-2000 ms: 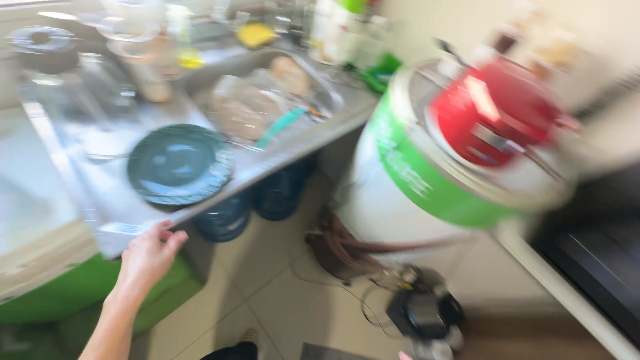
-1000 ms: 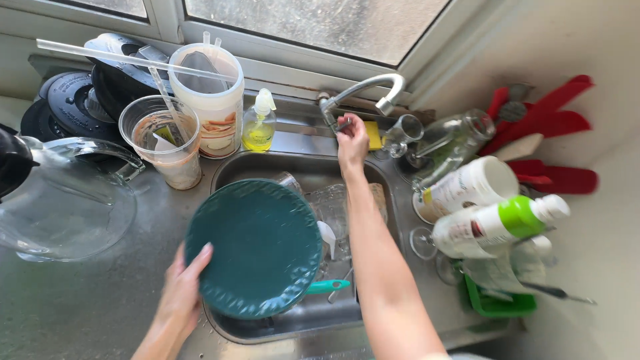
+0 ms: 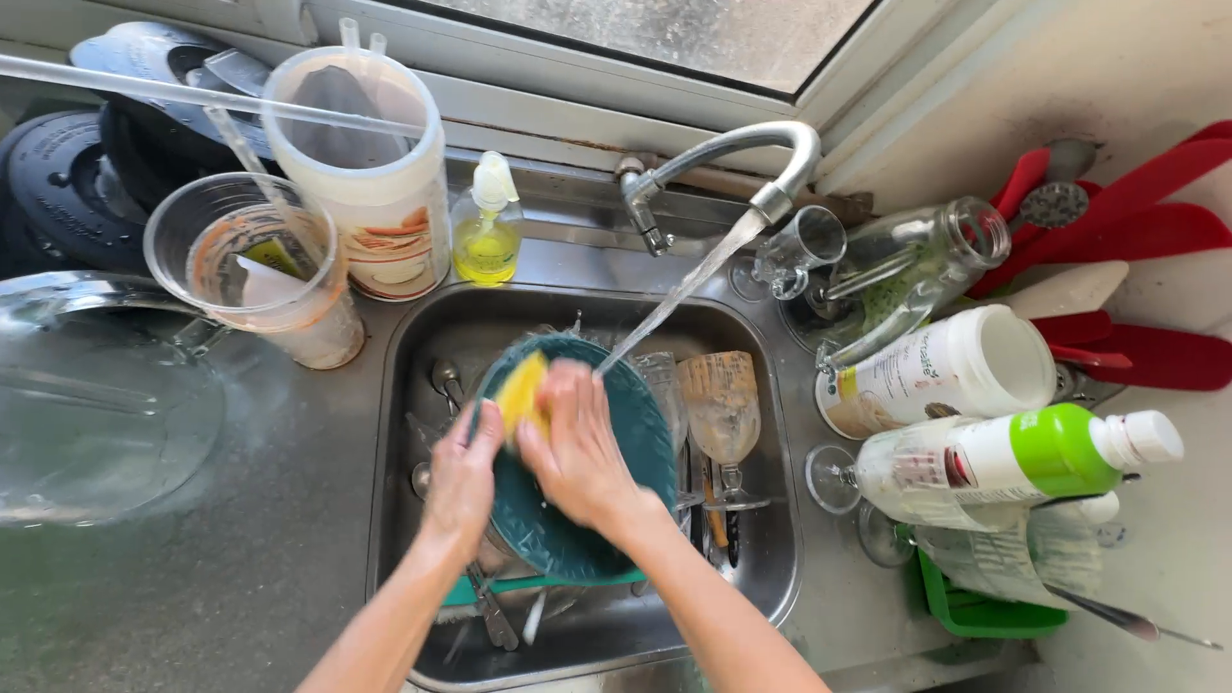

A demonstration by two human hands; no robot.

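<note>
My left hand [image 3: 460, 481] grips the left rim of a dark green plate [image 3: 606, 481], which is tilted over the steel sink [image 3: 784, 577]. Pressed to the plate's upper part is a yellow sponge [image 3: 522, 393], held by my right hand [image 3: 582, 448]. Water runs from the curved metal faucet [image 3: 799, 159] onto the plate's upper edge. Beneath and around the plate lie a stemmed glass [image 3: 724, 414], a knife [image 3: 493, 606], spoons [image 3: 446, 377] and a brush with a turquoise handle [image 3: 525, 583]. The plate hides part of these.
Left of the sink stand a glass lid or bowl [image 3: 96, 414], a plastic cup [image 3: 289, 318], a white tub [image 3: 361, 183] and a soap bottle [image 3: 488, 231]. On the right are a glass jar [image 3: 914, 260], a white canister [image 3: 934, 371], a green-and-white bottle [image 3: 1020, 452] and red utensils [image 3: 1136, 231].
My right hand has moved from the faucet handle to the plate and now holds the yellow sponge, which sat beside the faucet. Water now flows. The plate is lower in the sink.
</note>
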